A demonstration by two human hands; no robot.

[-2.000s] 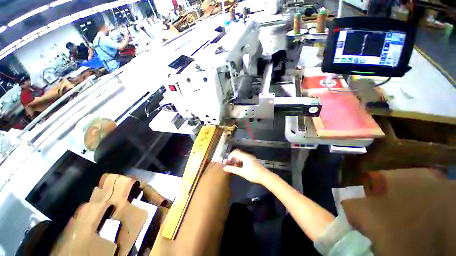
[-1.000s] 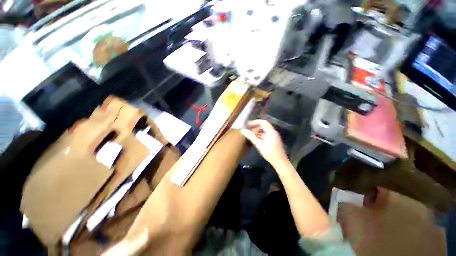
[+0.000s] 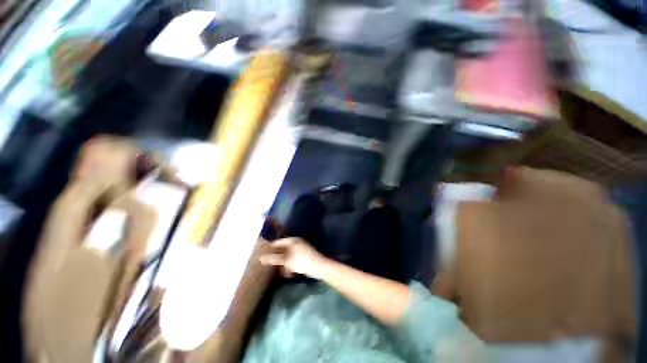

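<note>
The picture is blurred. My right hand (image 3: pixel 294 257) is low in the centre, its fingertips closed on the edge of a tan bag panel (image 3: pixel 245 296). The panel lies along the near right side of the white machine arm (image 3: pixel 206 294), whose rounded free end is bare. The yellow template strip (image 3: pixel 238 131) lies along the left side of the arm, its far end by the sewing head's base. My left hand cannot be made out.
Stacked tan panels (image 3: pixel 67 273) with white sheets between them lie left of the arm. A flat tan pile (image 3: pixel 543 262) lies at the right. A pink-topped box (image 3: pixel 504 74) stands at the upper right.
The tan panel has slid back towards me along the arm, baring its white surface. My right hand has moved from near the sewing head towards my body. The view has tilted down.
</note>
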